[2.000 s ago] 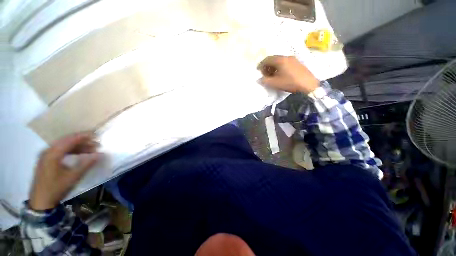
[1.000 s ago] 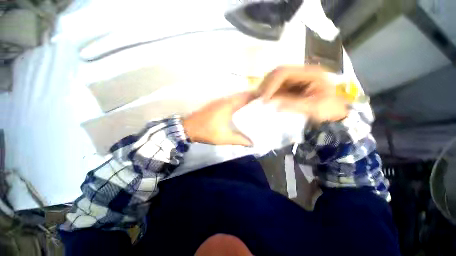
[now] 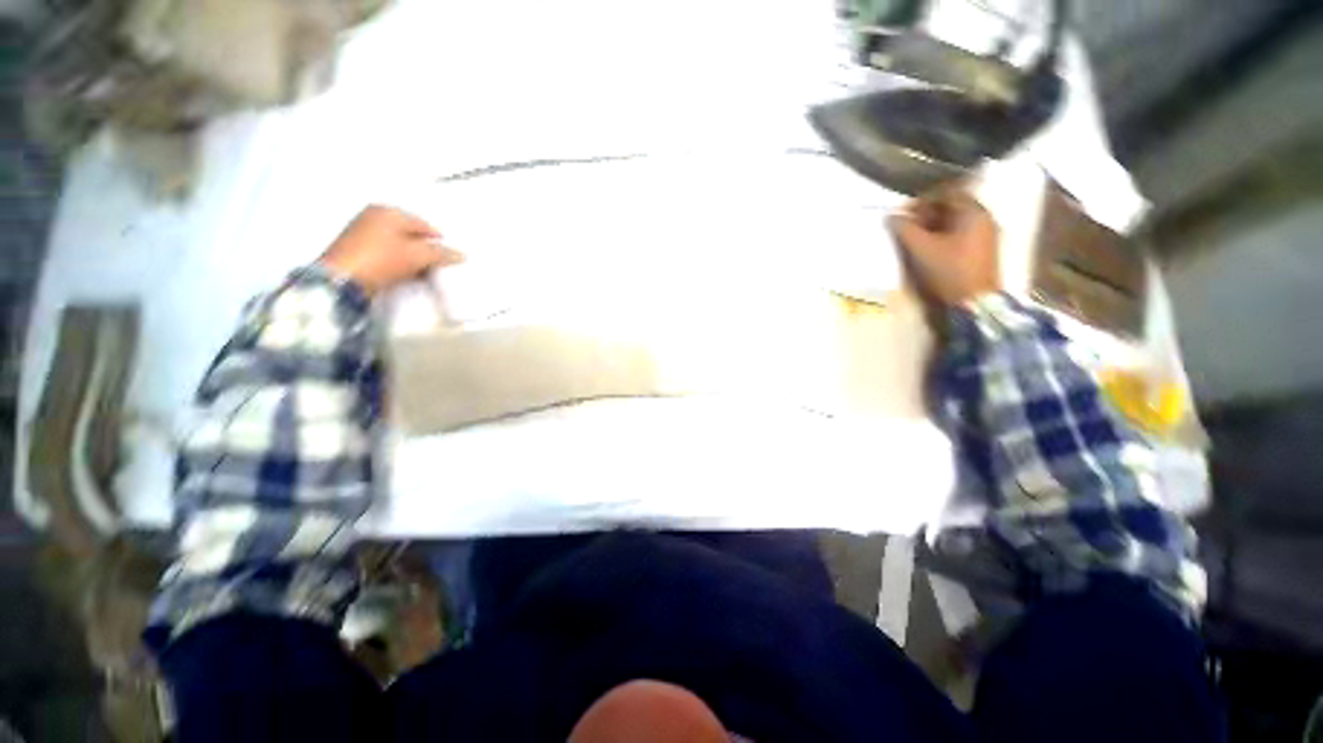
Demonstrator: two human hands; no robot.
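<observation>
A khaki fabric strip (image 3: 508, 378) lies flat across the white cloth, its middle washed out by glare. Above it, a white sheet, apparently interlining (image 3: 580, 269), covers where another khaki strip showed; its outline is mostly lost in glare. My left hand (image 3: 385, 250) is at its left end, fingertips pinched together on its edge. My right hand (image 3: 950, 244) is at its right end, fingers curled and pinched on it, just below the iron. The dark pointed iron (image 3: 929, 134) rests at the upper right.
A brown iron rest (image 3: 1085, 264) and a yellow lump (image 3: 1146, 399) are at the right table edge. Curved khaki bands (image 3: 80, 407) lie at the far left. Khaki pieces (image 3: 218, 51) are heaped at the upper left. White strips (image 3: 895, 588) show below the table's front edge.
My hands, close together around a white piece a second ago, have spread apart to left and right. White now covers the upper khaki strip. The view has shifted, showing more of the iron.
</observation>
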